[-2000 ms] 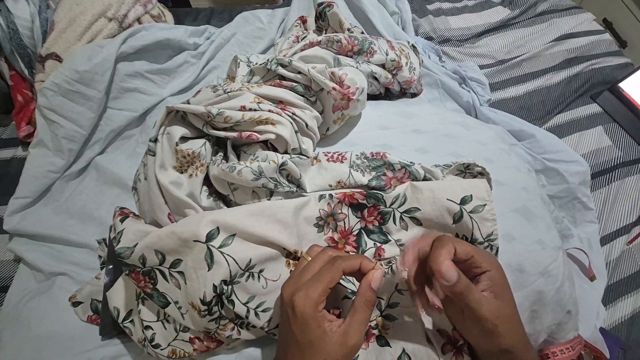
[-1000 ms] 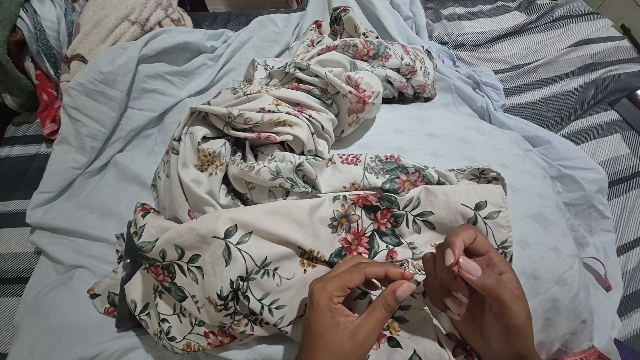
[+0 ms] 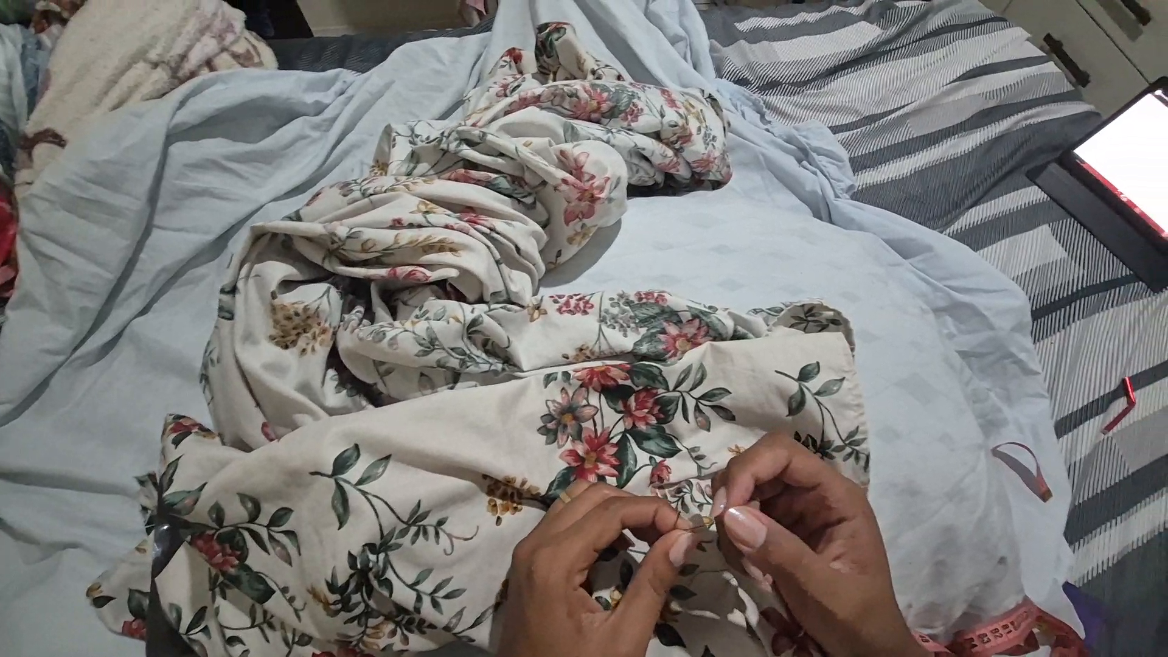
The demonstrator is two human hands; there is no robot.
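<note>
Both hands meet at the lower middle of the head view, over a cream floral fabric [image 3: 411, 456] that lies bunched and folded on a pale blue sheet. My left hand [image 3: 602, 566] pinches a thin, dark, needle-like item [image 3: 695, 527] between thumb and forefinger, and a ring shows on one finger. Close on its right, my right hand [image 3: 794, 547] has its thumb and forefinger pressed together at the other end of that item. Whether a thread is there is too fine to tell. The floral fabric runs beneath both hands.
A pink tape measure [image 3: 999, 630] lies at the lower right, with a thin reddish strip [image 3: 1031, 470] above it. A dark-framed device with a bright screen [image 3: 1127, 169] rests on striped bedding [image 3: 958, 109]. A cream fleecy blanket [image 3: 137, 73] is heaped at the upper left.
My right hand's fingers have come down and closer to the left fingertips than one second ago. The fabric lies much as before.
</note>
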